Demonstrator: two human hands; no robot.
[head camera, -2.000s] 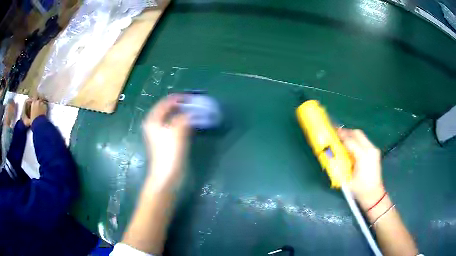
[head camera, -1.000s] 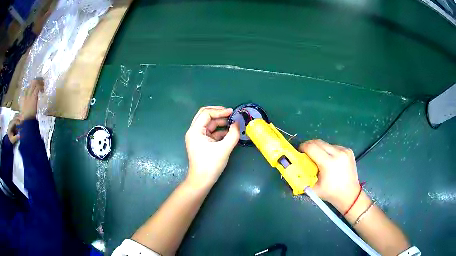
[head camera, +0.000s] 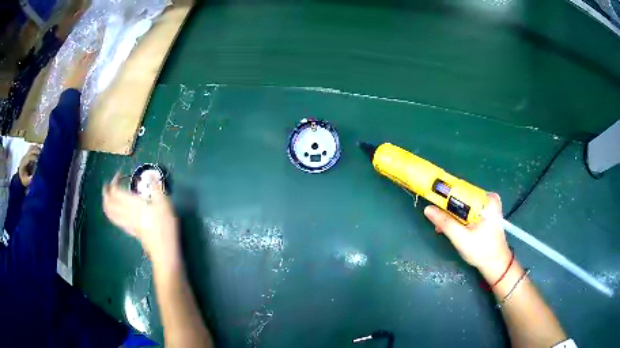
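My right hand (head camera: 469, 234) holds the yellow hot glue gun (head camera: 425, 178) by its handle, its black nozzle pointing up-left. A translucent glue stick (head camera: 561, 257) sticks out of its back. One round housing (head camera: 314, 146), pale face up with a dark rim, lies on the table left of the nozzle, not touching it. My left hand (head camera: 143, 216), slightly blurred, is at a second round housing (head camera: 148, 180) on the left. Its fingers are over the disc's lower part; whether they grip it is not clear.
A tan cardboard sheet (head camera: 126, 102) with clear plastic film (head camera: 112, 41) lies at upper left. A co-worker's blue sleeve (head camera: 51, 177) reaches over it. A white post (head camera: 605, 151) with a black cord (head camera: 540, 178) stands at right. A loose cable end (head camera: 382, 336) lies at the near edge of the green table (head camera: 326, 285).
My left hand has let go of the middle housing and moved left to the other one. The glue gun has drawn back right, off the disc. The co-worker's arm reaches further up.
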